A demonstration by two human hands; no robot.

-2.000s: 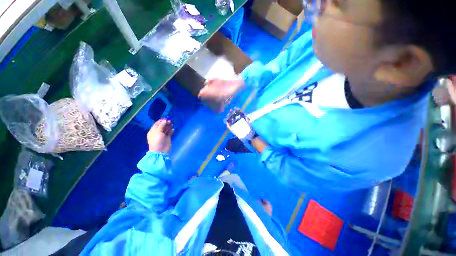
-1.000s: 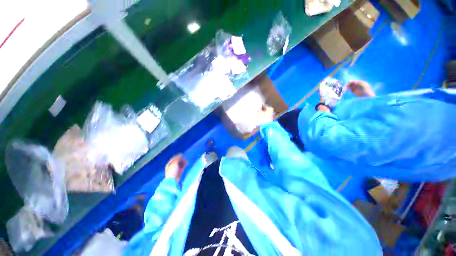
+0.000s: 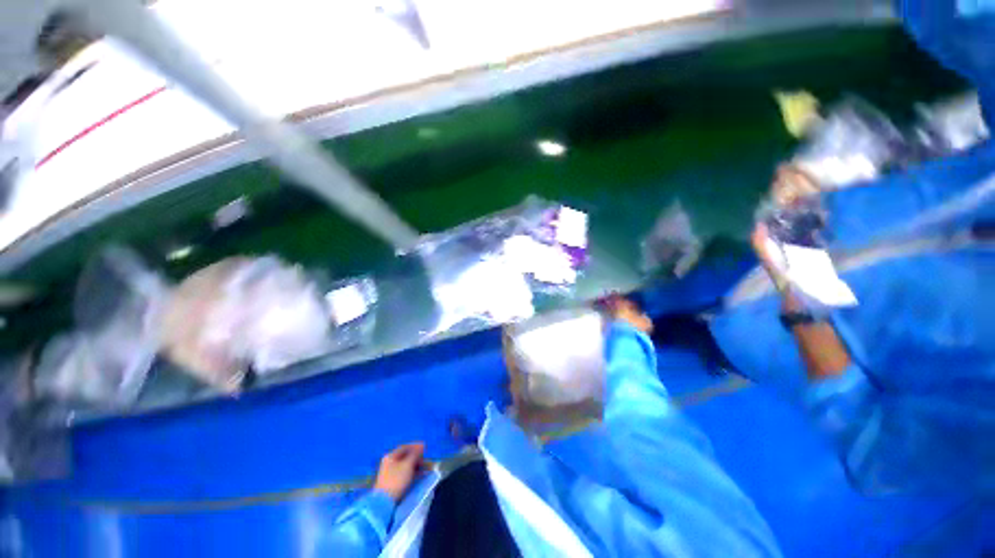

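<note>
My left hand point(image 3: 399, 470) hangs low over the blue floor, blurred, with its fingers bent; I see nothing clearly in it. My right hand point(image 3: 630, 313) is at the front edge of the green shelf point(image 3: 436, 164), beside an open box point(image 3: 556, 409) with white contents. Its fingers are partly hidden and blurred, so I cannot tell whether it holds anything. Clear plastic bags with white pieces point(image 3: 480, 286) lie on the shelf just left of it, with a white label point(image 3: 571, 227) and some purple at their right end.
Bags of beige and white pieces point(image 3: 246, 316) lie on the shelf at the left. A small clear bag point(image 3: 670, 240) lies right of centre. Another person in blue point(image 3: 916, 360) stands at the right, holding a dark bag with a white label point(image 3: 813, 273). A pale post crosses the upper left.
The view has swung towards the shelf. My right hand has moved from over the box to the shelf edge. The other person's hands now show over the shelf side, at the right.
</note>
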